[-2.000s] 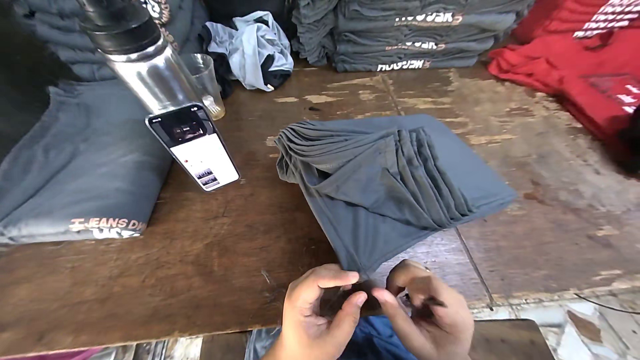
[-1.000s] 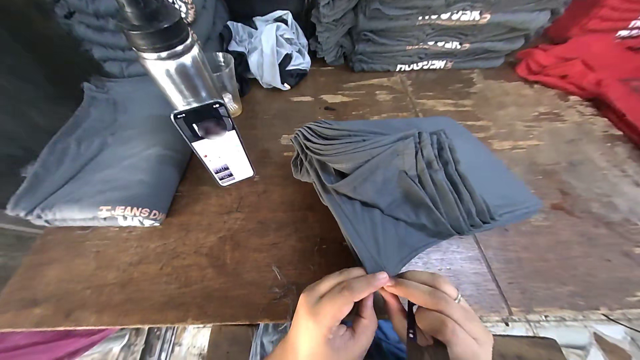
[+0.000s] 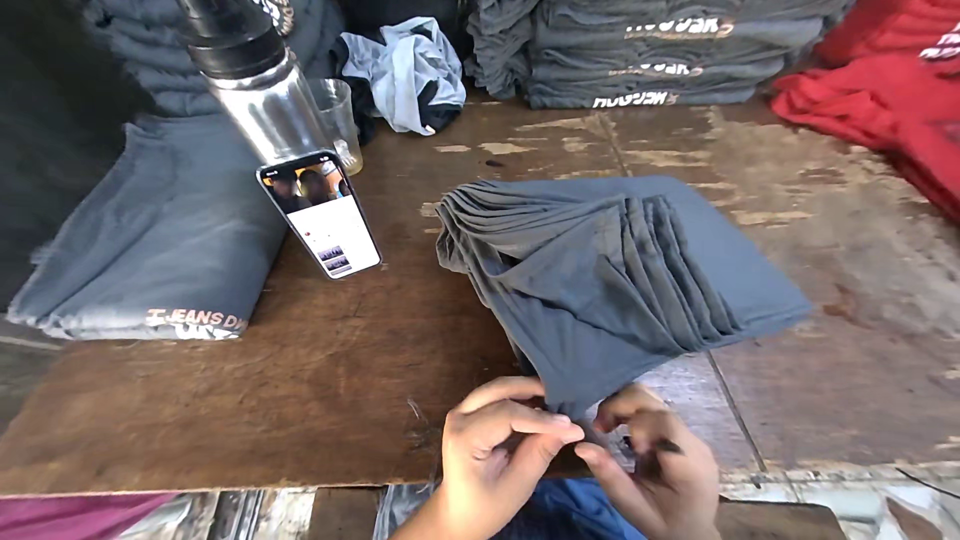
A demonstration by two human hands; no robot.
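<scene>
A stack of dark grey fabric pieces (image 3: 600, 270) lies folded and fanned on the wooden table, one corner drawn toward me over the front edge. My left hand (image 3: 502, 442) pinches that corner between thumb and fingertips. Close on its right is my right hand (image 3: 652, 457), thumb and index finger apart, with a small dark object, possibly a thread snipper, partly hidden in its palm. Its other fingers are curled beside the cloth. What lies between the fingertips is too small to tell.
A lit phone (image 3: 322, 217) leans on a steel bottle (image 3: 262, 97), near a clear plastic cup (image 3: 337, 120). Folded grey garments (image 3: 165, 225) lie at left, more grey stacks (image 3: 660, 52) at the back, with a crumpled light cloth (image 3: 409, 71). Red garments (image 3: 885, 112) are at right. The wooden table's (image 3: 262, 420) front edge is near me.
My right thumb and index finger, together beside the left fingertips one second ago, have parted from them. The left hand stays at the cloth corner. The phone's screen picture has changed.
</scene>
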